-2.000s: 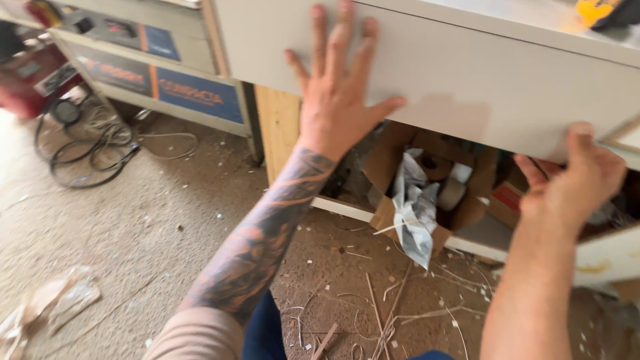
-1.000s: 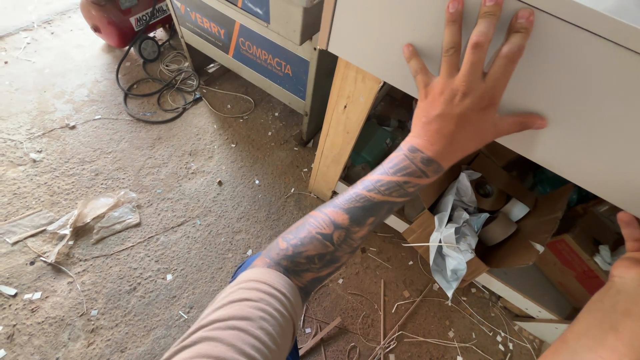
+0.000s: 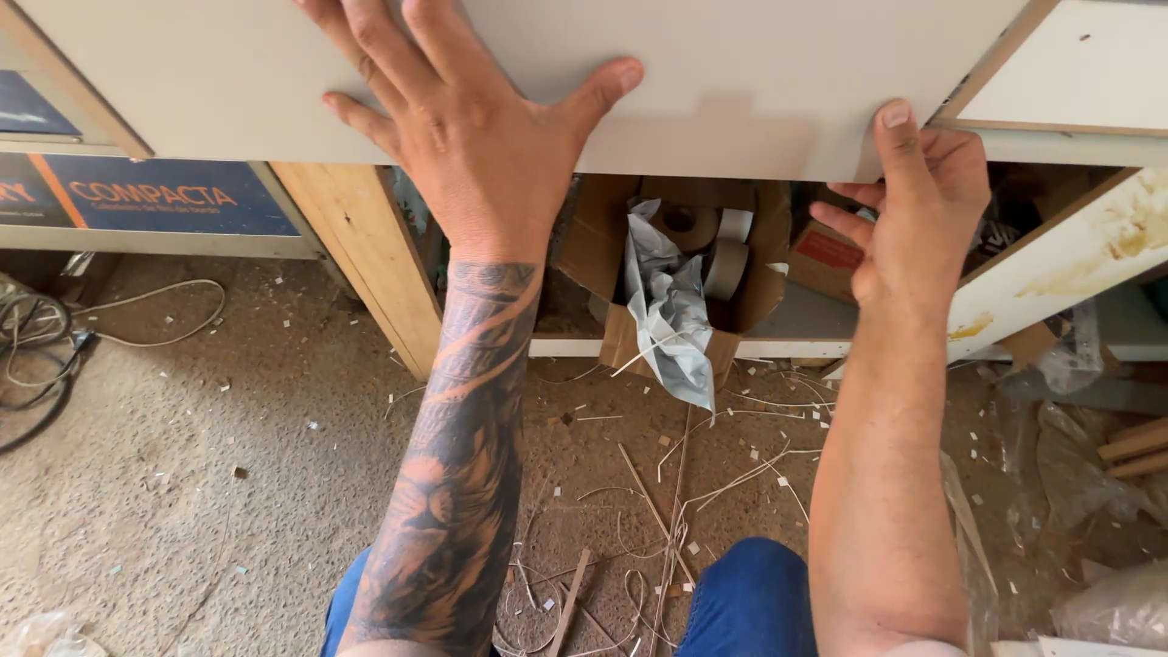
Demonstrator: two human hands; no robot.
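A light grey panel spans the top of the view, its lower edge over an open shelf space. Spread flat on its face is my left hand, fingers apart, the forearm tattooed. At the panel's lower right corner, my right hand has its thumb on the front face and its fingers bent under the edge, pinching it. Below the panel, between my hands, an open cardboard box holds rolls of tape and crumpled silvery wrapping.
A wooden post stands left of the box, beside a blue and grey machine base. Black and white cables lie at far left. Thin strips and chips litter the floor. A stained white board slants at right, with clear plastic below.
The view has swung left and then back right. My left hand remains spread on the panel. My right hand, mostly out of frame one second ago, shows fully again at the panel's edge.
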